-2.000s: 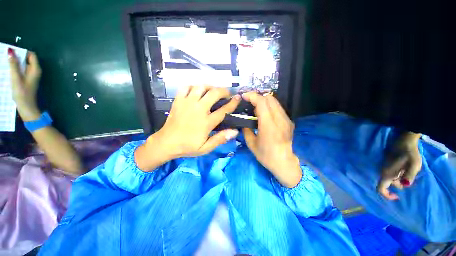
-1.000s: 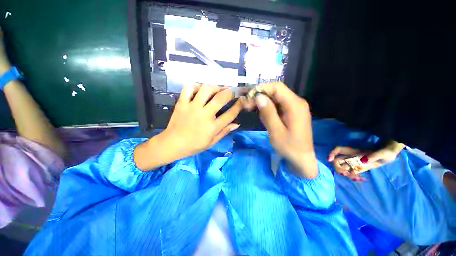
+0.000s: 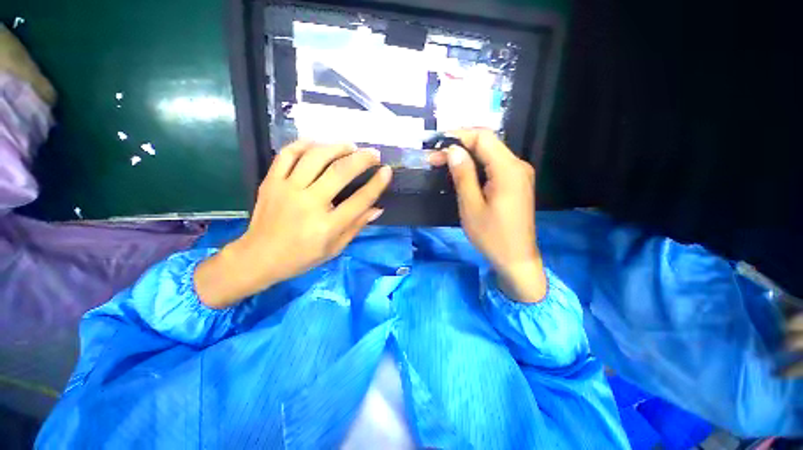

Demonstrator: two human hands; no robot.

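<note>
The opened tablet [image 3: 361,123] lies in its black foam tray [image 3: 250,114]. White panels fill its left and middle, with a dark grey diagonal ribbon cable [image 3: 354,89] across them. My left hand [image 3: 304,206] rests over the near left edge of the device, fingers curled; whether it holds anything is hidden. My right hand [image 3: 495,198] is at the near right part, thumb and index finger pinched on a small dark piece [image 3: 442,141]. A small pale strip [image 3: 412,162] shows between the two hands at the near edge.
A green mat [image 3: 167,176] with tiny white scraps [image 3: 148,148] lies left of the tray. A neighbour's purplish sleeve [image 3: 22,141] is at the left edge. Another neighbour's blue sleeve [image 3: 651,308] and a blurred hand [image 3: 792,341] are at the right.
My left hand has moved left along the near edge, away from my right hand, uncovering the pale strip. The yellow-and-black item under my right hand earlier no longer shows. Both neighbours' hands have shifted outward.
</note>
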